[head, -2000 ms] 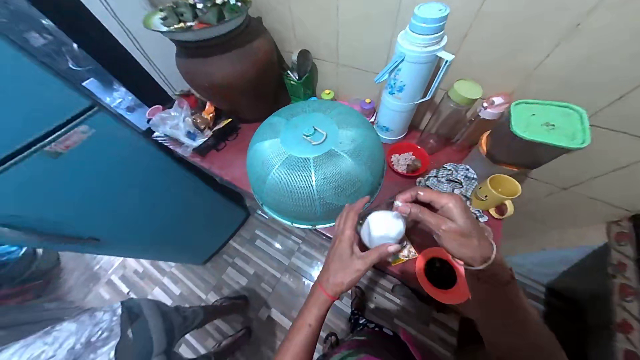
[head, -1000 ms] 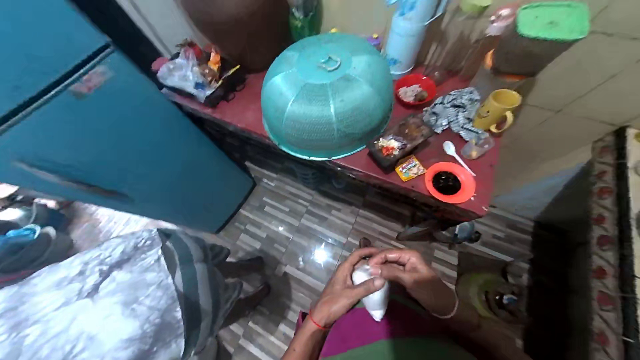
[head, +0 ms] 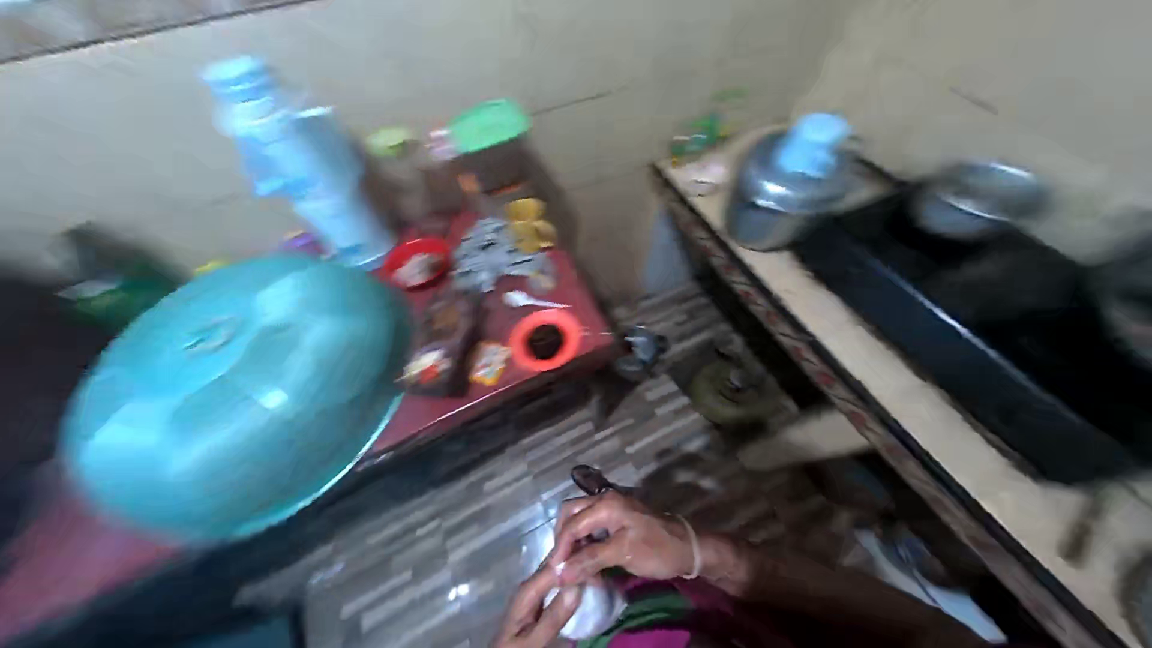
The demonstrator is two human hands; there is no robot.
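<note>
Low in the head view, my left hand (head: 537,612) grips a small white bundle (head: 589,610), possibly a filled plastic bag. My right hand (head: 621,538) touches its top, with the fingertips pinched there against my left fingers. Blur hides the exact grip. Beyond my hands, on the red table (head: 423,423), are an orange-red dish with dark contents (head: 544,341), a white spoon (head: 533,300), a small yellow packet (head: 490,363), a dark tray (head: 438,342) and a red bowl with pale food (head: 419,263). A teal mesh food cover (head: 238,396) stands at the left.
A blue thermos flask (head: 297,162), a green-lidded container (head: 490,126), a yellow mug (head: 531,225) and a crumpled checked cloth (head: 493,252) are at the table's back. On the right, a counter (head: 864,351) bears a black stove (head: 972,315), a metal pot (head: 979,193) and a metal vessel (head: 783,202).
The view has swung right, bringing the stove counter in. Both hands were over the table two seconds ago and are now low in front of me, still at the white bundle.
</note>
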